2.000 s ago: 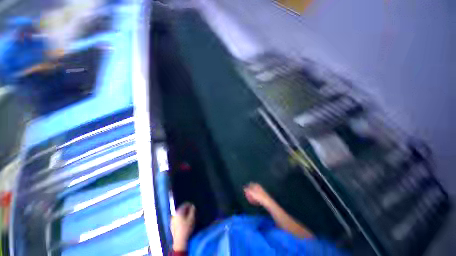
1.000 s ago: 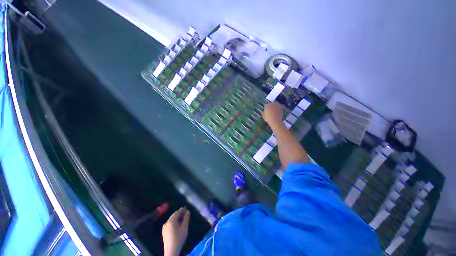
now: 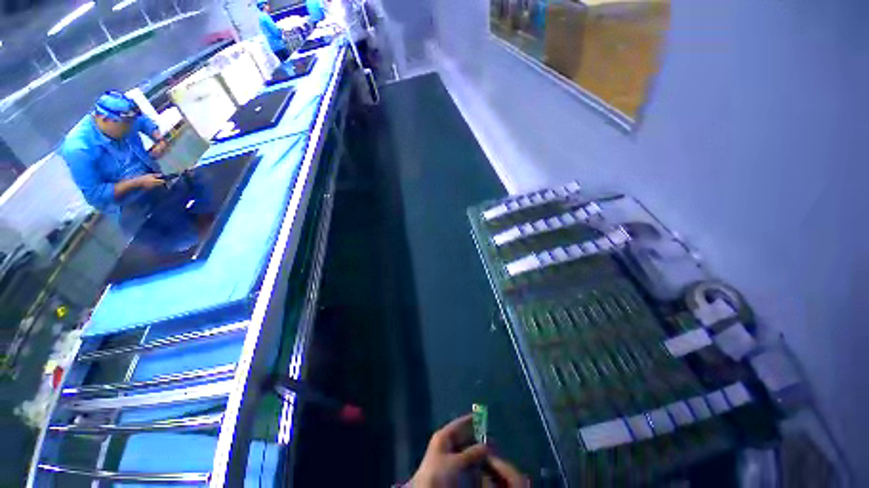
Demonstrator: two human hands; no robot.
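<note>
A small green circuit board (image 3: 480, 422) stands up between my two hands at the bottom centre of the view, seen nearly edge-on. My left hand (image 3: 446, 461) is closed on it, with thumb and fingers at its left side and lower part. My right hand (image 3: 505, 473) is close against the lower end of the board, beside the left hand. It is dark and mostly cut off by the bottom edge, so its grip cannot be made out.
Trays of green boards (image 3: 591, 329) with white cables lie on the side table at right, by a tape roll (image 3: 717, 303). At left are the conveyor's metal edge (image 3: 276, 257), rollers (image 3: 152, 393) and a black module (image 3: 191, 214) on a blue mat. A person (image 3: 110, 157) works there.
The view has swung from the board trays back towards the conveyor. My right hand has left the tray and come beside my left hand, and a green board now shows between them.
</note>
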